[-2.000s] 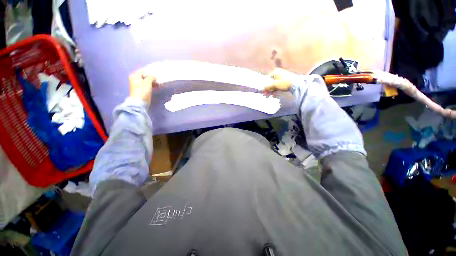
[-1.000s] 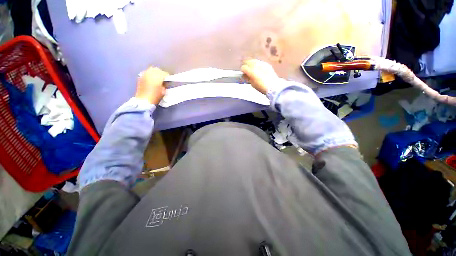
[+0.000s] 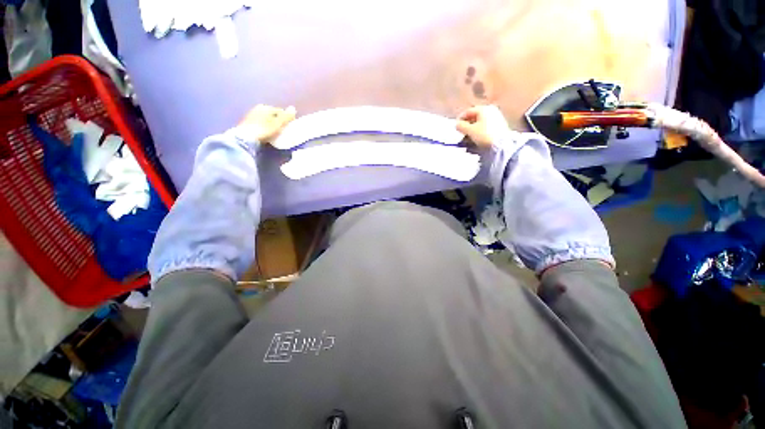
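Two white curved strips lie side by side near the front edge of the padded table [image 3: 352,63]. The far strip [image 3: 369,121] arches away from me, with my hands at its two ends. My left hand [image 3: 269,123] holds its left end. My right hand [image 3: 481,126] holds its right end between the fingertips. The near strip [image 3: 382,159] lies flat just below it, touched by neither hand. The steam iron [image 3: 579,116] stands on the table at the right, its dark soleplate pointing left and its orange-brown handle untouched.
A pale wrapped hose [image 3: 700,134] runs right from the iron. A jagged white stack [image 3: 189,15] lies at the far left of the table. A red basket [image 3: 75,281] with a blue bag [image 3: 113,247] and white pieces stands left. Dark fabric [image 3: 721,80] hangs at far right.
The far strip, narrow and raised between my hands a second ago, now shows its full width and lies beside the near strip. My hands are farther apart. The view has shifted slightly.
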